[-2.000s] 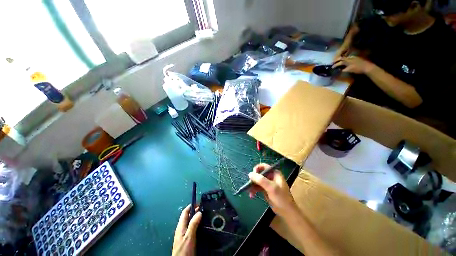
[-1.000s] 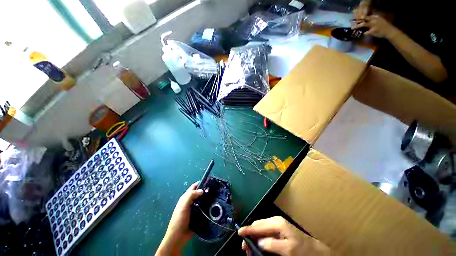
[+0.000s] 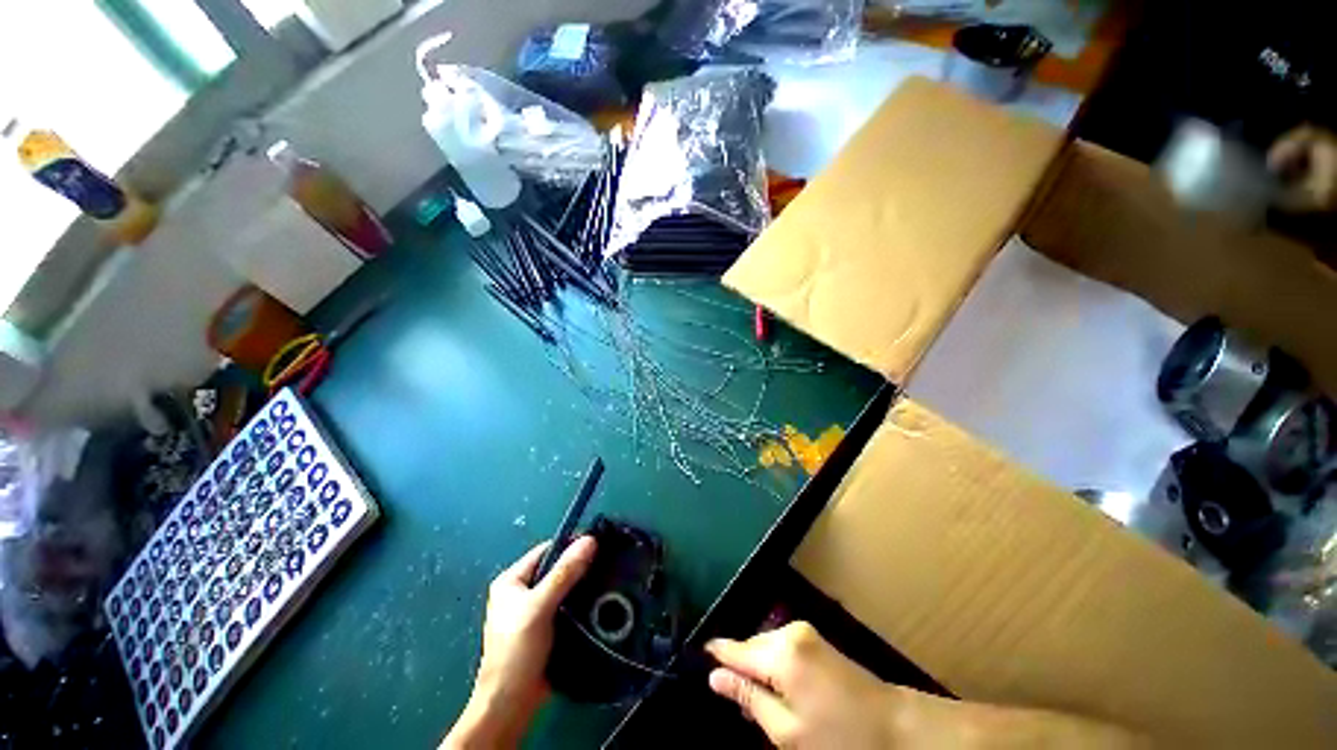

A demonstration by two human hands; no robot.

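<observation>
My left hand [image 3: 516, 630] holds a black housing [image 3: 634, 569] with a ring in its centre, near the bench's front edge. A black sleeve [image 3: 575, 506] stands up between its thumb and fingers. A thin wire runs across the housing toward my right hand. My right hand [image 3: 777, 681] is just right of the housing with fingers bent together; a dark piece seems to be at its fingertips, but it blends into the dark background. Sleeved wires [image 3: 550, 271] with tangled thin ends lie further back on the green bench [image 3: 455, 425].
An open carton [image 3: 968, 542] with black and silver units [image 3: 1214, 378] stands at the right. A tray of round parts [image 3: 242, 564] is at the left. Scissors [image 3: 298, 361], a squeeze bottle [image 3: 477, 154] and a bagged bundle [image 3: 694, 169] are further back. Another person's hand [image 3: 1302, 164] is at the upper right.
The view has shifted. My right hand has come down from the loose wires to beside the housing, and a wire now crosses the housing. The other person's hand has moved over the carton's far side.
</observation>
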